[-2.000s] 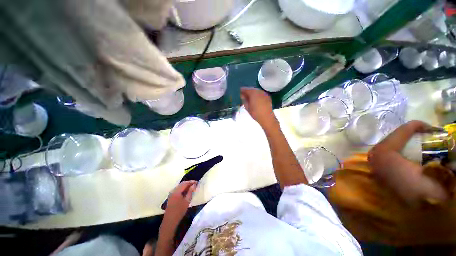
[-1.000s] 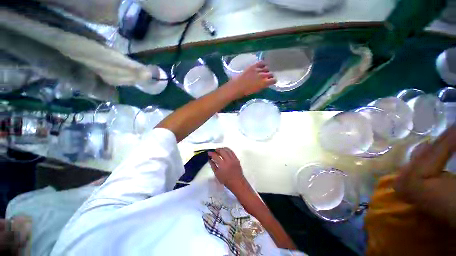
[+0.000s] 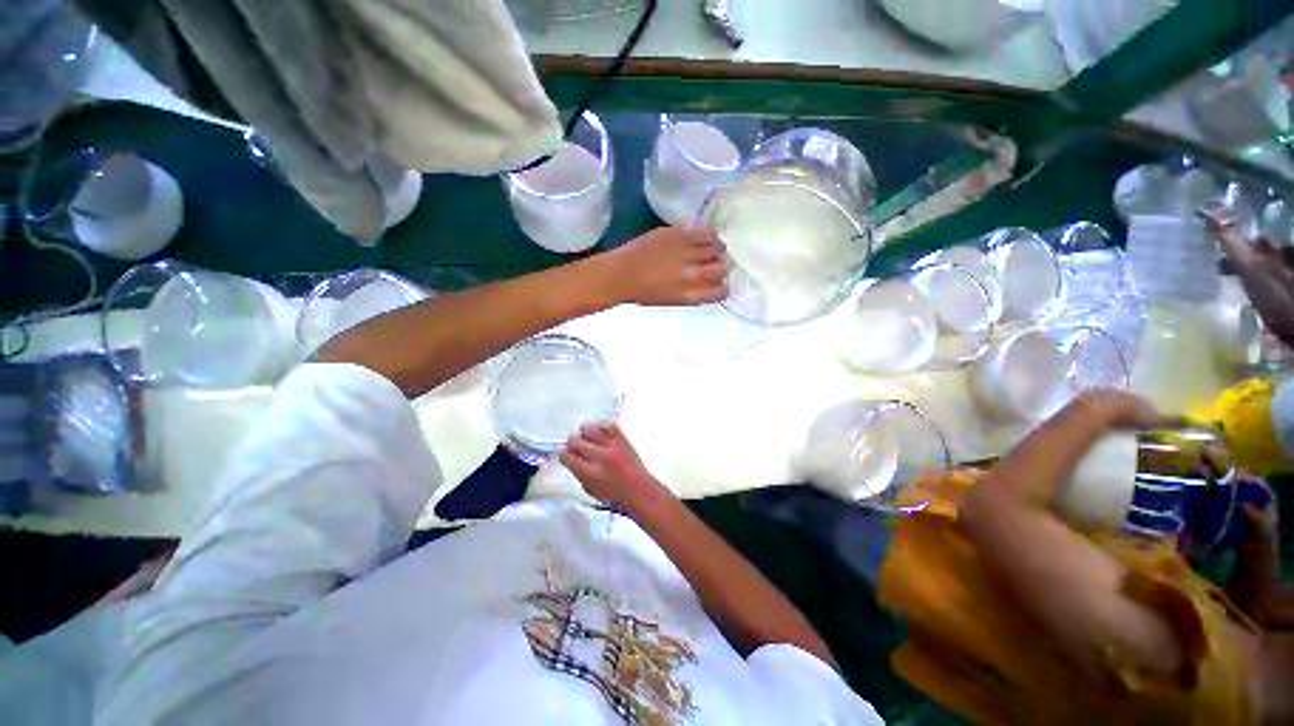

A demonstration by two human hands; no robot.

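My left hand (image 3: 681,267) grips the side of a large clear-walled unit (image 3: 798,234) with a white inner part. The unit is tilted towards me over the green belt's near edge. My right hand (image 3: 602,461) has its curled fingers at the near rim of a second clear-walled unit (image 3: 551,394) on the cream bench; the fingertips' exact hold is partly hidden. A dark cloth (image 3: 483,485) lies by the bench's front edge, left of my right hand, partly hidden by my body.
Several units stand along the bench left and right. More units (image 3: 561,196) sit on the green belt (image 3: 461,227). A hanging grey-beige cloth (image 3: 383,99) drapes from the upper left. A person in orange (image 3: 1050,596) works close on my right. A wrapped item (image 3: 97,426) lies far left.
My left hand has moved from beyond the belt's units to the large unit's side; that unit has come nearer. My right hand has left the dark cloth for the second unit's rim.
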